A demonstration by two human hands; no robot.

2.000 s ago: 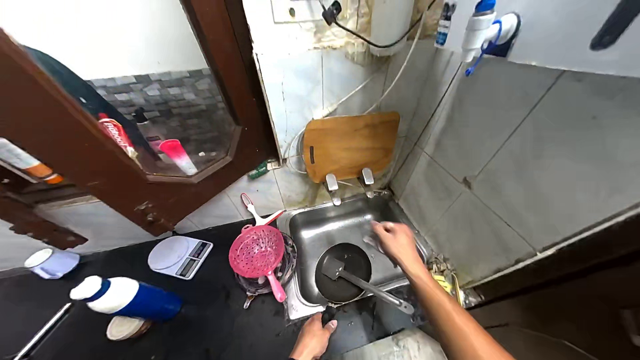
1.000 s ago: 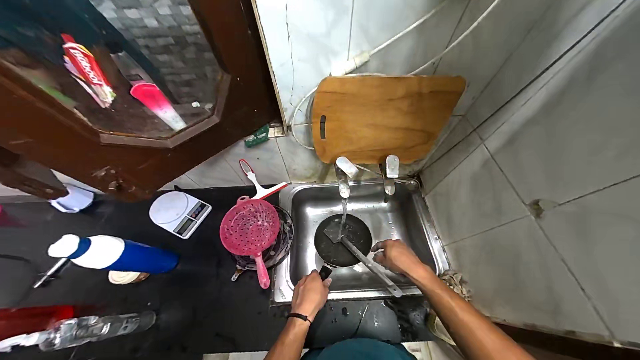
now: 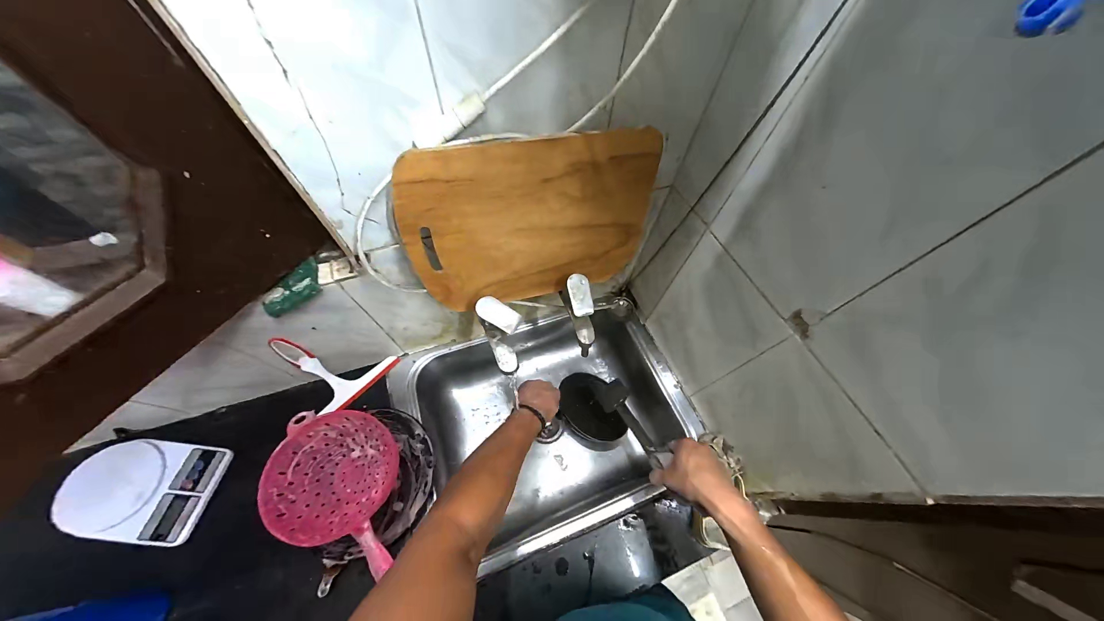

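Observation:
In the steel sink [image 3: 552,509] lies a small black frying pan [image 3: 591,414]. My left hand [image 3: 538,398] is at the pan's left side, under the left tap [image 3: 503,349], with thin water near it; the fingers are curled, and whether they grip the pan's handle is hidden. My right hand [image 3: 690,470] is closed around the handle of a spatula [image 3: 634,423] at the sink's right front corner. The dark head of the spatula rests over the pan's right side. The right tap [image 3: 584,328] stands above the back of the sink.
Left of the sink, a pink colander [image 3: 329,477] sits over a wire scourer-like tangle or rack [image 3: 414,466]. A squeegee [image 3: 336,384] and a white kitchen scale [image 3: 138,492] lie nearby. A wooden cutting board [image 3: 526,216] leans on the back wall; a tiled wall [image 3: 862,302] bounds the right.
My left hand has moved from the sink's front edge to below the left tap. The pan now lies farther right in the sink. The view has shifted closer to the sink.

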